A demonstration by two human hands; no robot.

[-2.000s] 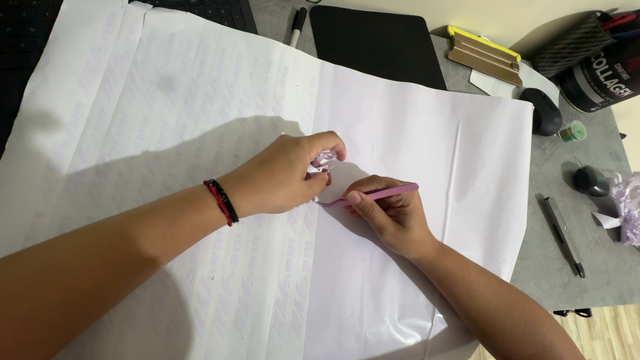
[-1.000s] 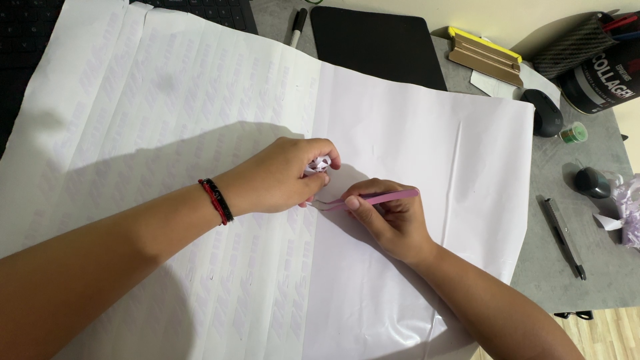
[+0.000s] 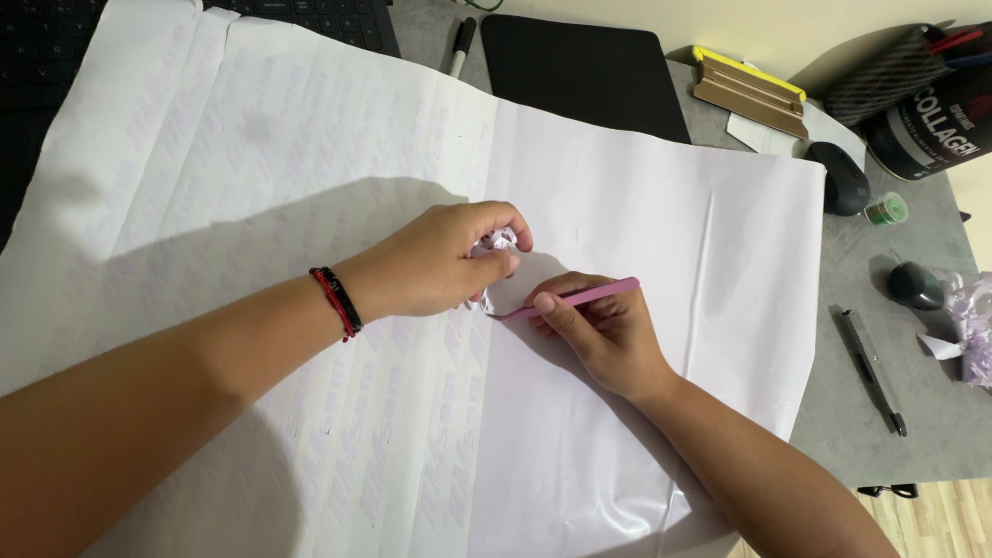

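A large white vinyl sheet [image 3: 589,201] with rows of cut lettering on its left part lies over the desk. My left hand [image 3: 457,260], with red and black bracelets at the wrist, holds a crumpled bunch of thin vinyl scraps [image 3: 496,242] between curled fingers and thumb. In my right hand [image 3: 601,333] is a pair of pink tweezers [image 3: 601,293], held like a pen. Their tips are at the sheet just below the left fingers, beside a small white scrap [image 3: 479,304]. Whether the tips grip that scrap, I cannot tell.
Behind the sheet are a laptop keyboard [image 3: 333,23], a marker [image 3: 463,48] and a black mouse pad [image 3: 581,74]. To the right stand a yellow-edged squeegee [image 3: 750,91], a computer mouse [image 3: 845,180], a green-capped vial [image 3: 886,209], a black tub [image 3: 930,124], a utility knife [image 3: 873,372] and tangled scraps [image 3: 973,325].
Both hands stay near the same spot on the sheet. The left hand's fingers have shifted slightly around the scraps, and the tweezers remain in the right hand.
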